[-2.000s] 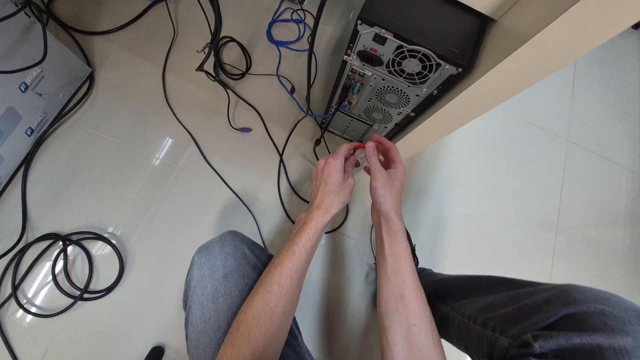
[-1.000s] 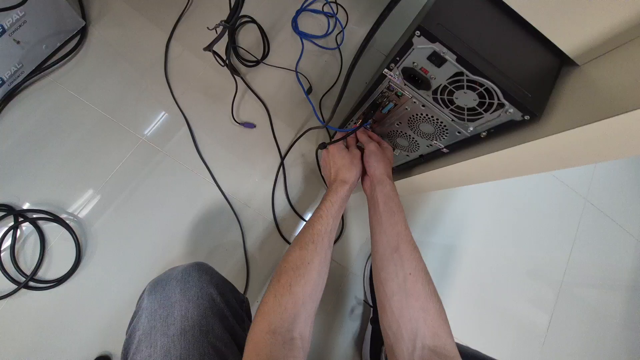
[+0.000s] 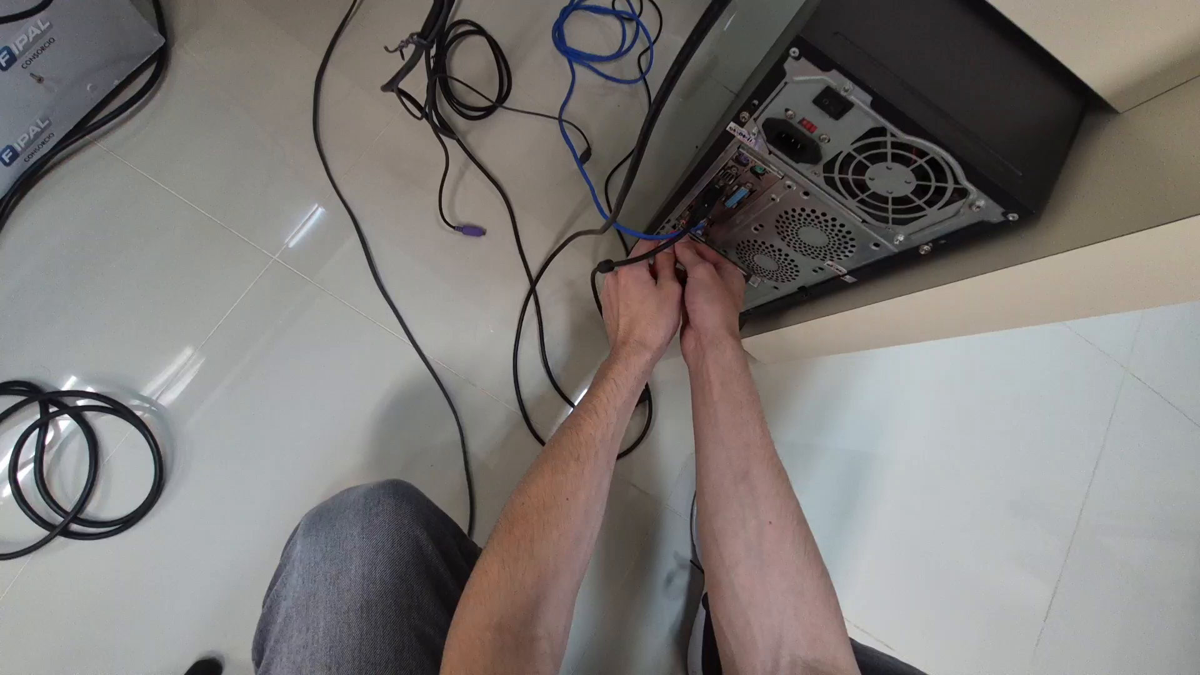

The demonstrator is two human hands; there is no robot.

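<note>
The back panel of a desktop computer tower (image 3: 797, 211) faces me at the upper right, tilted in view. My left hand (image 3: 642, 295) and my right hand (image 3: 711, 286) are side by side at its lower left part, below the ports. Their fingertips are hidden, so I cannot tell what they hold. A blue network cable (image 3: 589, 183) runs to the panel just above my fingers. Beside it a black cable (image 3: 642, 260) crosses over my left hand's fingers towards the ports. The power socket (image 3: 789, 139) has no plug in it.
Several black cables (image 3: 511, 202) lie across the tiled floor, one ending in a purple plug (image 3: 472, 231). A coiled black cable (image 3: 94, 534) lies at the left, and a grey box (image 3: 89, 70) at the upper left. A beige furniture panel (image 3: 984, 272) runs beside the tower.
Both hands have moved up against the back panel; two seconds ago they were just short of it with something small and red between the fingers. The view has come closer to the tower.
</note>
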